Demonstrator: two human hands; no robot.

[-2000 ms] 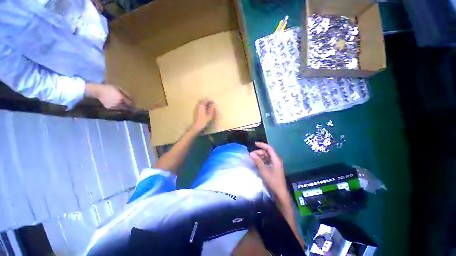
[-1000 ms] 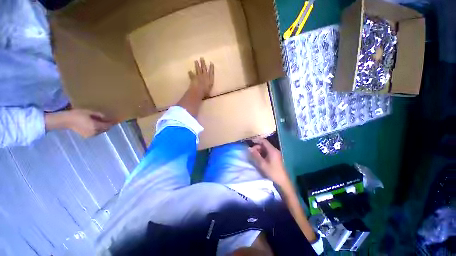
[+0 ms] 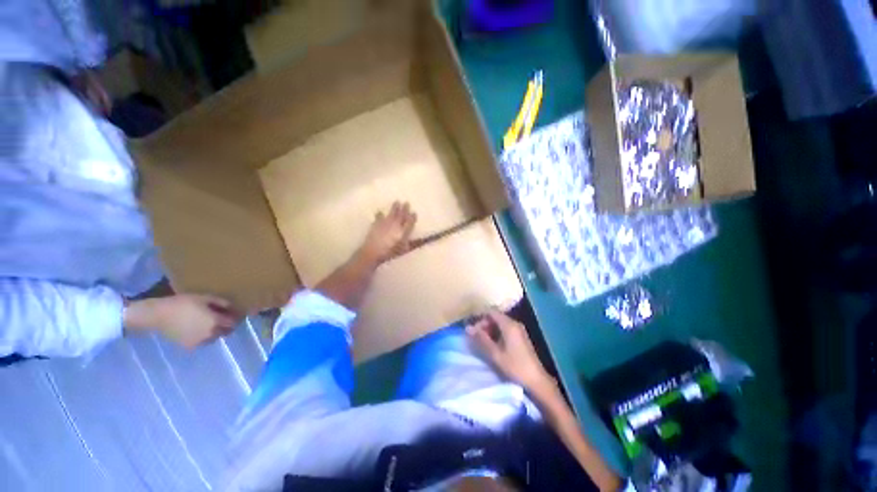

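Observation:
A large open brown carton (image 3: 207, 216) stands tilted in front of me, left of the green bench. A flat tan cardboard sheet or flap (image 3: 433, 288) extends from its near side over my lap. My left hand (image 3: 392, 231) lies with fingers apart on the cardboard near the carton's front fold and holds nothing visible. My right hand (image 3: 500, 341) is at the near right edge of the cardboard, beside the bench edge, with fingers bent. Whether it grips that edge is blurred.
Another person's hand (image 3: 187, 319) is at the carton's left corner. The bench (image 3: 567, 341) bears trays (image 3: 567, 226), a small carton (image 3: 726, 135) of silver pieces, a yellow knife (image 3: 524, 115), loose silver bits (image 3: 630, 307) and a green-black box (image 3: 664, 404). White stacked sheets (image 3: 125, 413) are at lower left.
The view has shifted, so carton and bench items sit lower and further left than one second ago. My left hand has moved back from inside the carton towards its front fold.

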